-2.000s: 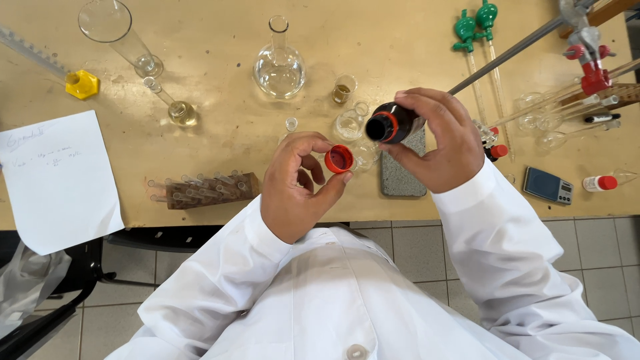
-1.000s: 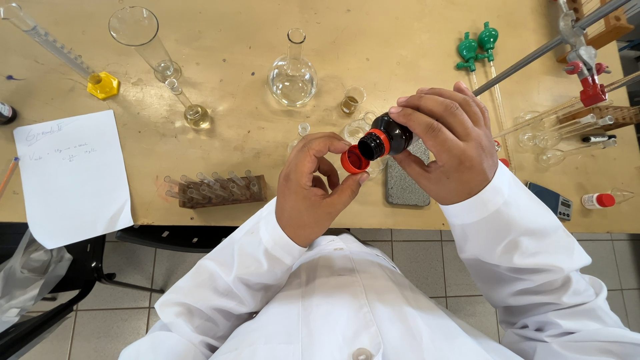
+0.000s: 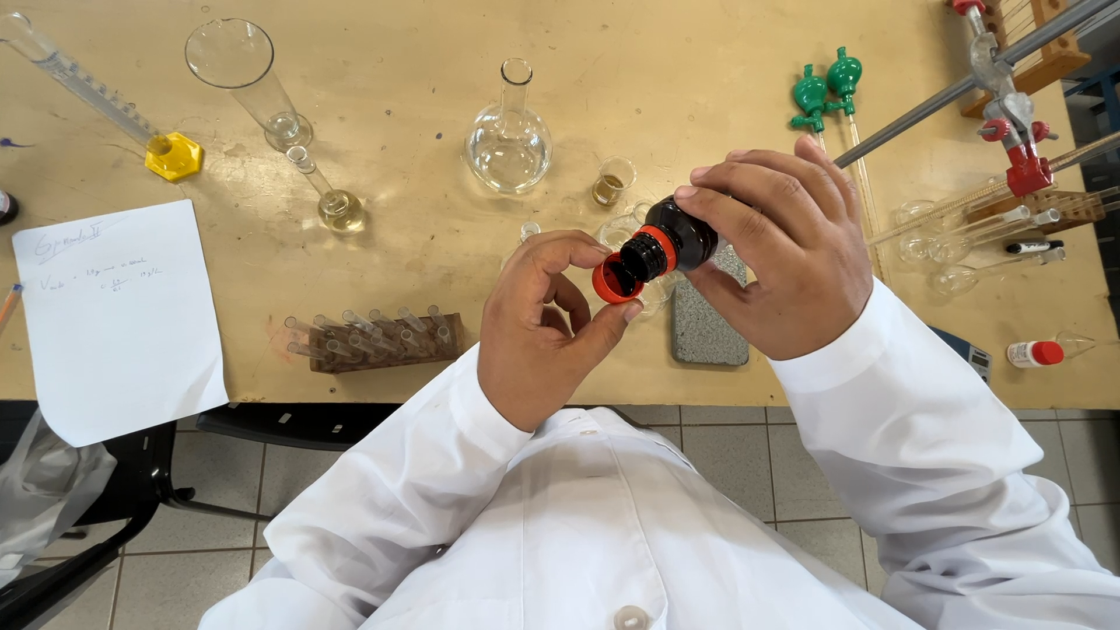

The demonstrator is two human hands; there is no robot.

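Observation:
My left hand pinches a red screw cap between thumb and index finger, its hollow side up. In my right hand is a dark bottle with a red neck ring, tilted so that its black threaded mouth sits at the cap's opening. Dark matter shows inside the cap; whether it is liquid or shadow I cannot tell. Behind the hands stand a small beaker with yellowish liquid and a round flat-bottomed flask with clear liquid. A grey stone-like slab lies partly under the right hand.
On the left are a graduated cylinder, a conical glass, a small volumetric flask, a written sheet and a wooden test-tube rack. On the right are green pipette bulbs, a metal stand rod and a red-capped container.
Two seconds ago the bottle mouth and the cap were apart. The bottle has since come to the cap and tilted down towards it. Both stay in my hands.

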